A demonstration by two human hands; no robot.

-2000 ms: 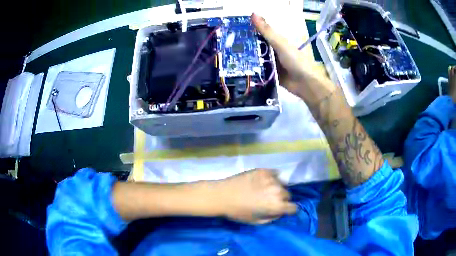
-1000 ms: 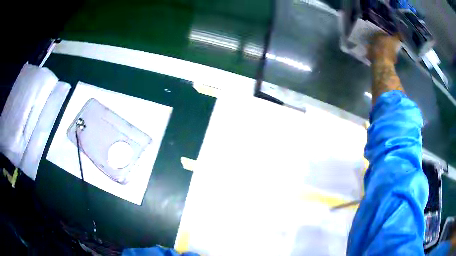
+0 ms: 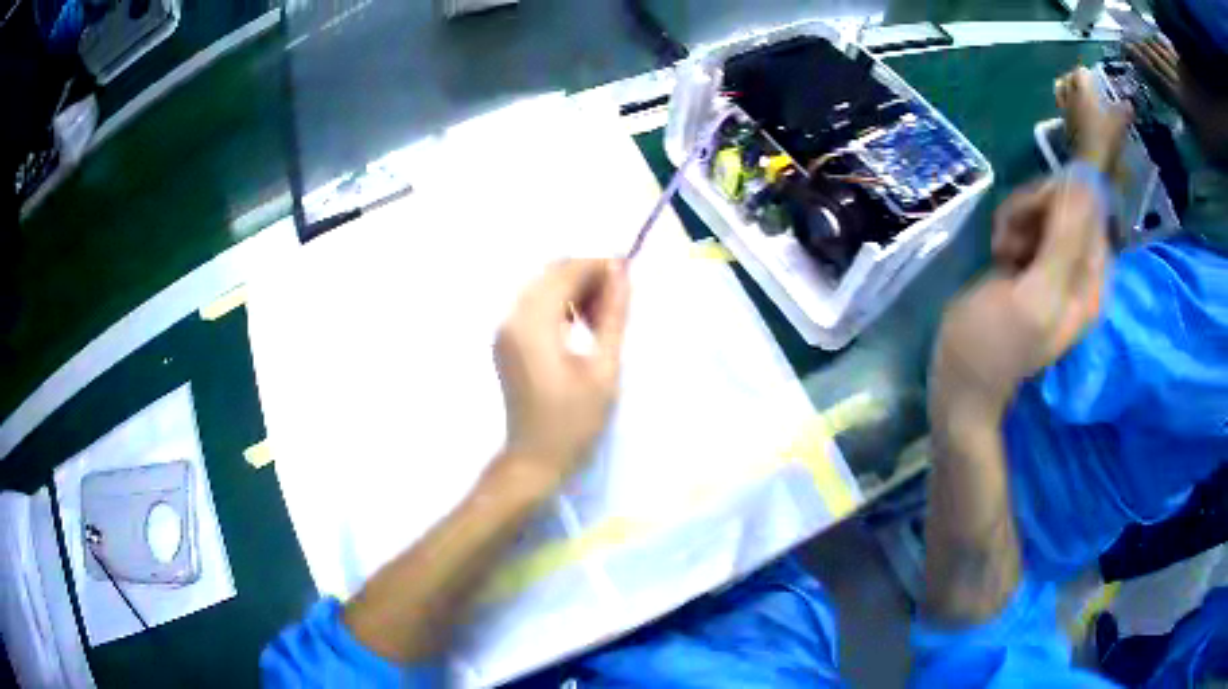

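A white main housing [image 3: 918, 253] stands on the bench right of the mat, its open side up. A blue main board [image 3: 913, 155], a black inner module [image 3: 808, 92] and yellow parts of the power board [image 3: 731, 171] show inside. A thin purple flat cable [image 3: 656, 218] runs from the housing's left side down to my left hand [image 3: 559, 357], whose fingertips are pinched on its end, over the mat. My right hand [image 3: 1010, 316] is raised right of the housing, blurred, with curled fingers; I cannot tell whether it holds anything.
The white work mat [image 3: 391, 337] has yellow tape strips. A grey front cover [image 3: 132, 518] with a dark lead lies on a white sheet at the lower left. A dark shiny conveyor surface [image 3: 445, 81] lies behind. A neighbouring person's blue sleeve [image 3: 1165, 357] and hands are close on the right.
The unit seen in front two seconds ago is off the mat; a second ago my right hand was at a unit on the conveyor. Now my left hand grips the cable of the right-hand housing.
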